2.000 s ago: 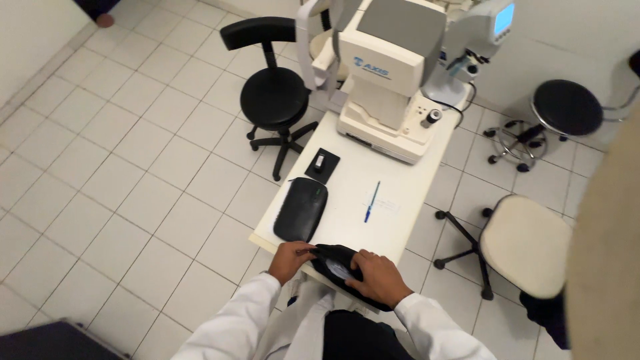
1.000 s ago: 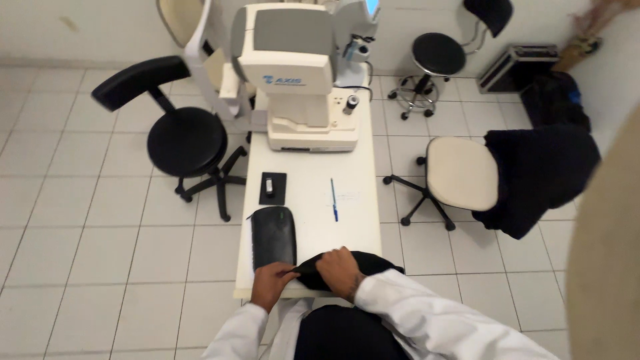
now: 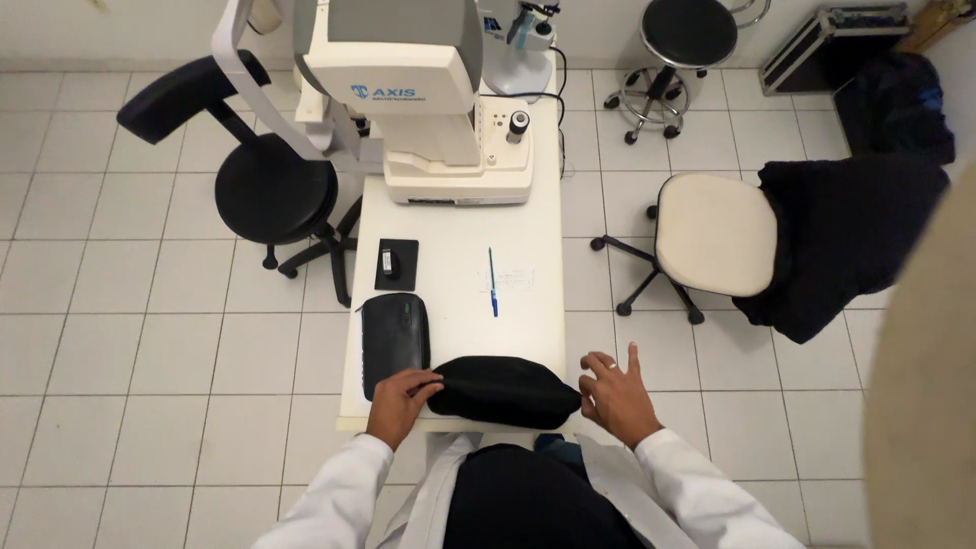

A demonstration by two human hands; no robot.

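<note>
A black soft pouch [image 3: 503, 390] lies across the near end of the white table [image 3: 457, 328]. My left hand [image 3: 402, 402] pinches its left end between thumb and fingers. At the pouch's right end is my right hand [image 3: 619, 393], thumb and a fingertip at the tip, the other fingers spread, a ring on one. Left of the pouch lies a black zippered case [image 3: 395, 343]. Beyond that case a small black object with a white label [image 3: 389, 263] rests on a flat black square [image 3: 408, 265]. A blue pen [image 3: 493, 286] lies on the tabletop, over faint writing.
A white and grey AXIS eye-examination instrument [image 3: 427, 114] with a joystick [image 3: 518, 126] stands at the table's far end. Black stool [image 3: 276, 187] at left; cream chair [image 3: 717, 232] with dark cloth [image 3: 846, 229] at right; round black stool [image 3: 688, 30] and hard case [image 3: 831, 46] behind.
My right hand has moved from the top of the pouch to its right end. The pouch's opening, visible two seconds ago, no longer shows. The view has turned and shifted.
</note>
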